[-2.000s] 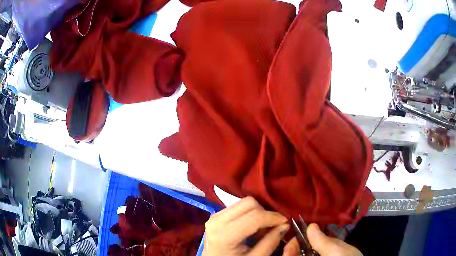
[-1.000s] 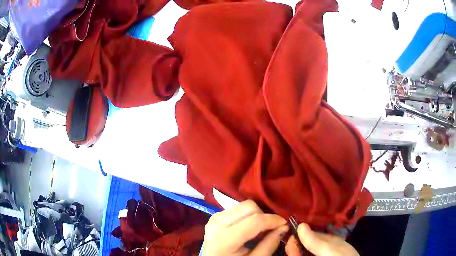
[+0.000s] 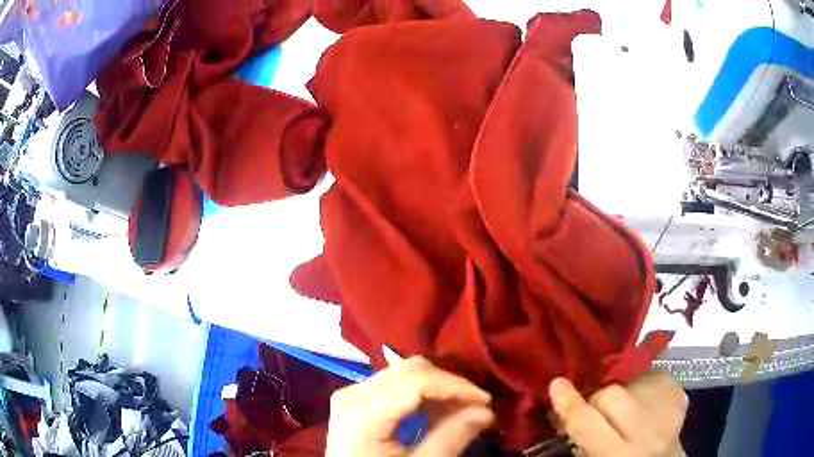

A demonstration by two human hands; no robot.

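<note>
A dark red knit garment piece (image 3: 402, 152) lies crumpled over the white table, its near edge at my hands. My left hand (image 3: 406, 411) is at the bottom centre, thumb and fingers curled near the garment edge; whether it pinches anything is unclear. My right hand (image 3: 620, 418) has its thumb and fingers on the garment's near edge. A slim dark metal tool, apparently snips (image 3: 546, 445), shows under the right hand, mostly hidden and cut off by the frame's bottom edge.
The coverstitch machine (image 3: 745, 170) stands at the right, with red scraps below it. A measuring tape (image 3: 741, 367) runs along the front edge. More red fabric (image 3: 250, 134), a lilac bag (image 3: 85, 45) and a black-and-red object (image 3: 164, 220) are left. A blue bin (image 3: 203, 393) holds dark red pieces.
My right hand has moved right and opened out over the garment edge. The tool has dropped from upright between the fingers to low under the hand. My left hand has moved slightly left.
</note>
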